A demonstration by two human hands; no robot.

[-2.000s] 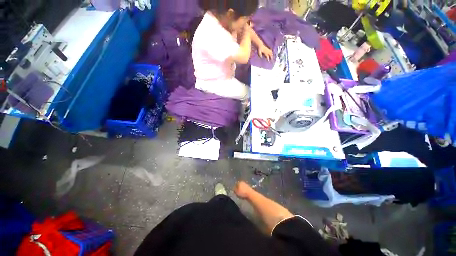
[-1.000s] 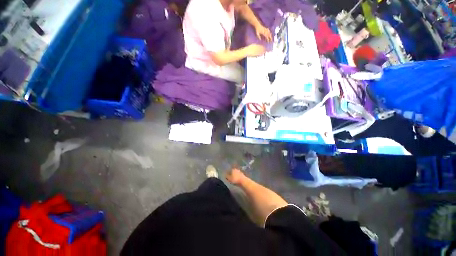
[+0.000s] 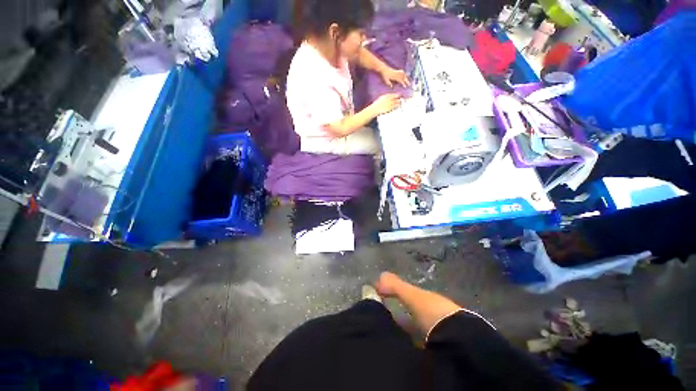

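Observation:
My right hand (image 3: pixel 389 285) hangs low in front of my dark clothes. It is small and blurred, its fingers cannot be told apart, and no object shows in it. My left hand is out of the picture. Ahead is a white sewing table (image 3: pixel 511 183) with a blue front edge and a white sewing machine (image 3: pixel 465 145). Red-handled scissors (image 3: pixel 405 182) lie on its near left corner. A purple basket (image 3: pixel 540 149) holding pale strips stands right of the machine. Purple garment pieces (image 3: pixel 320 177) lie heaped beside a seated person.
The seated person (image 3: pixel 324 95) in pink has both hands on purple cloth. A blue crate (image 3: pixel 229 187) with dark pieces stands left of them. Another sewing machine (image 3: pixel 72 149) is far left. Blue cloth (image 3: pixel 637 80) hangs at right. White scraps (image 3: pixel 156 305) lie on the grey floor. Red pieces (image 3: pixel 156 377) show bottom left.
The view has shifted, so the tables and crate sit lower and further right than one second ago, and the red heap is mostly cut off. My right hand still hangs low.

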